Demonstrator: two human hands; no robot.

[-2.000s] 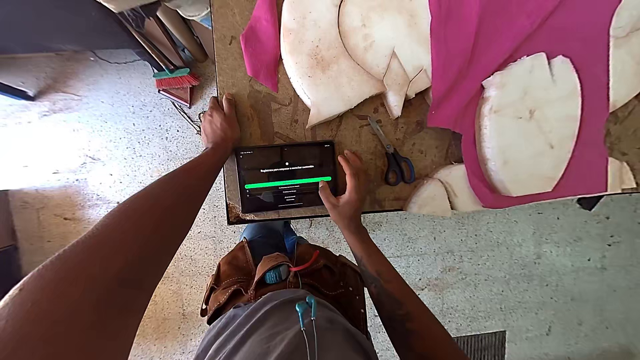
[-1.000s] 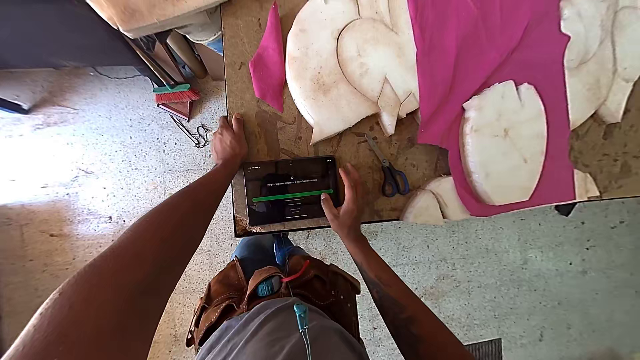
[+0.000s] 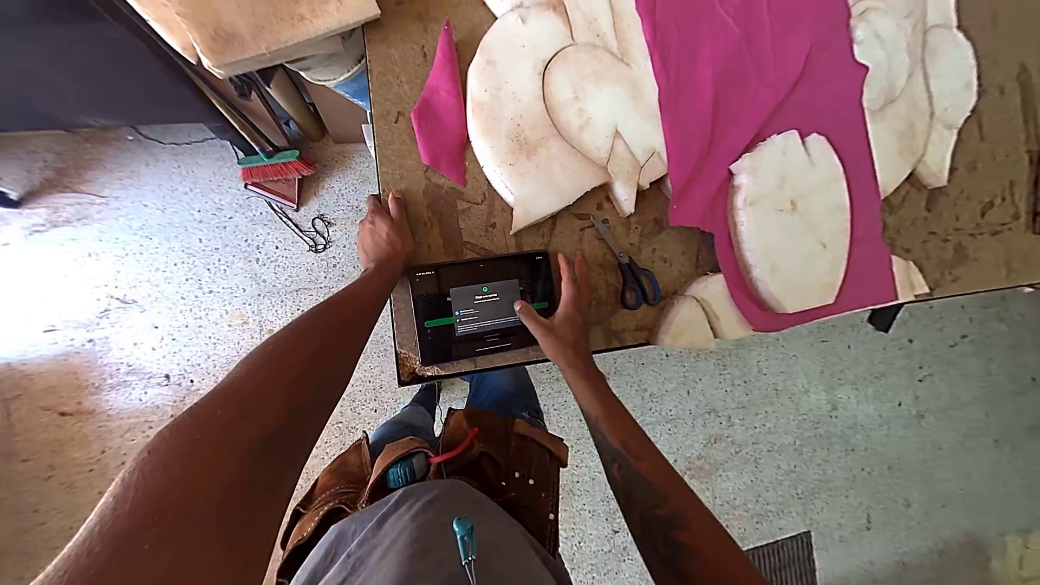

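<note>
A black tablet [image 3: 435, 292] lies at the near left corner of the worktable [image 3: 431, 203], its screen lit with a grey pop-up box. My right hand [image 3: 565, 321] is at the tablet's right side, thumb over the screen and fingers spread along the edge; it grips nothing. My left hand [image 3: 384, 236] rests on the table's left edge, just beyond the tablet's upper left corner; whether its fingers close on the edge is unclear. Right of my right hand lie scissors [image 3: 630, 272] with dark blue handles, blades slightly apart.
Pale foam pieces [image 3: 512, 114] and magenta fabric [image 3: 772, 73] cover much of the table, with an oval foam piece [image 3: 792, 223] on the fabric. A magenta scrap [image 3: 441, 114] lies at left. A red-bristled broom [image 3: 276, 166] and a cord [image 3: 313, 231] are beside the table.
A grey pop-up box has appeared on the tablet's screen, over the page with the green bar. Both hands stay in about the same places by the tablet and the table edge.
</note>
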